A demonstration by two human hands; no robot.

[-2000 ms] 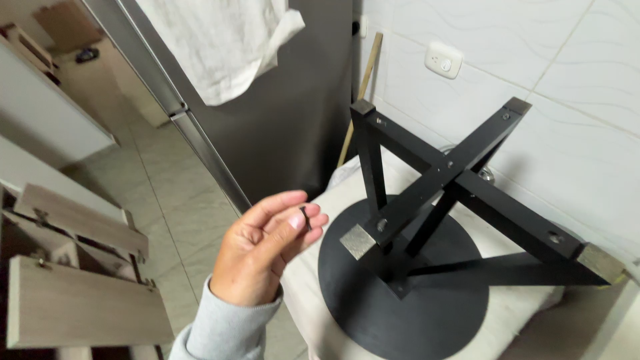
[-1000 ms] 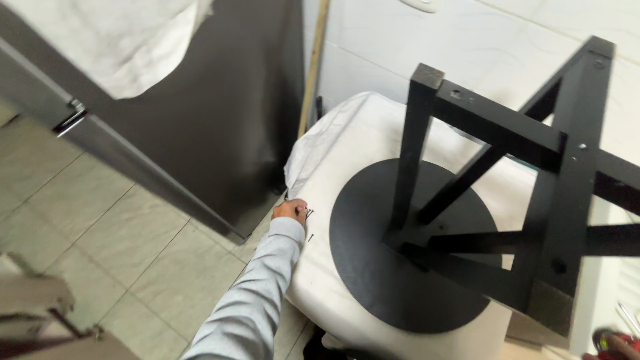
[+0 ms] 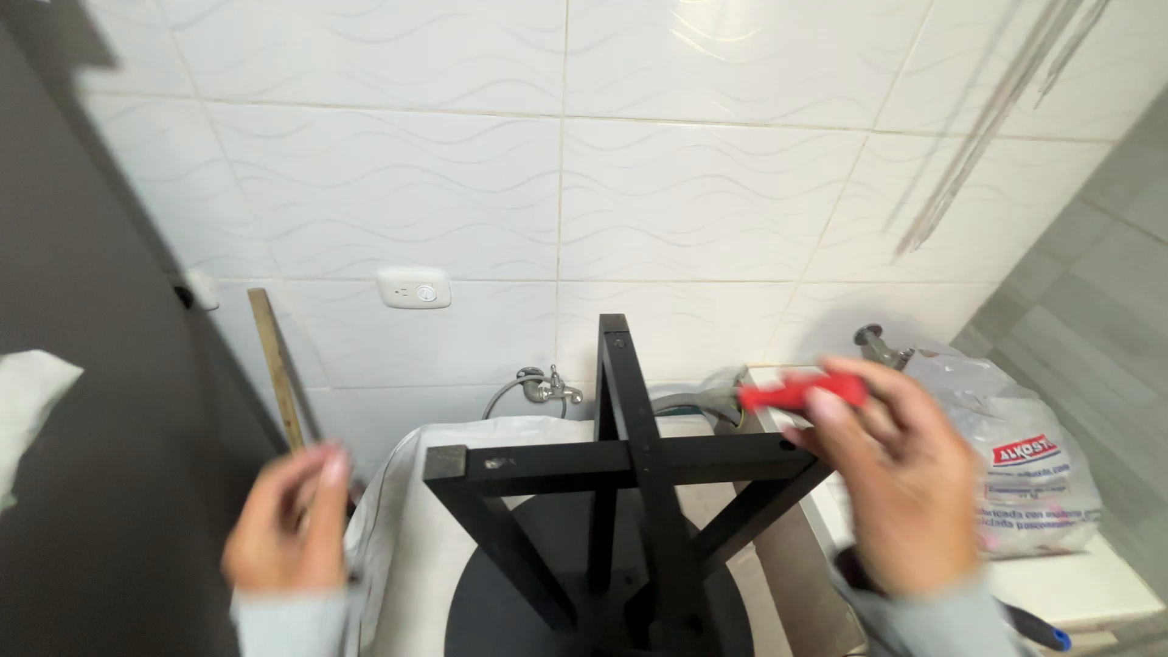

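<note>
A black stool or small table stands upside down, its round black top (image 3: 493, 584) on a white cloth (image 3: 406, 511) and its crossed black leg frame (image 3: 547, 465) pointing up. My right hand (image 3: 899, 474) holds a red-handled tool (image 3: 794, 392), probably a screwdriver, just above the right end of the frame; motion blur hides its tip. My left hand (image 3: 292, 525) is raised left of the frame, thumb and fingertips together. Whether something small is between them cannot be told.
Behind is a white tiled wall with an outlet (image 3: 415, 288) and a small metal tap (image 3: 547, 388). A wooden stick (image 3: 276, 370) leans beside the dark refrigerator (image 3: 109, 383). On the right, a filled plastic bag (image 3: 1036, 465) sits on a white ledge (image 3: 1077, 579), near a dark-and-blue handle (image 3: 1036, 628).
The view has swung toward the wall. My left hand has risen from the edge of the cloth. My right hand is now in view with the red-handled tool over the frame.
</note>
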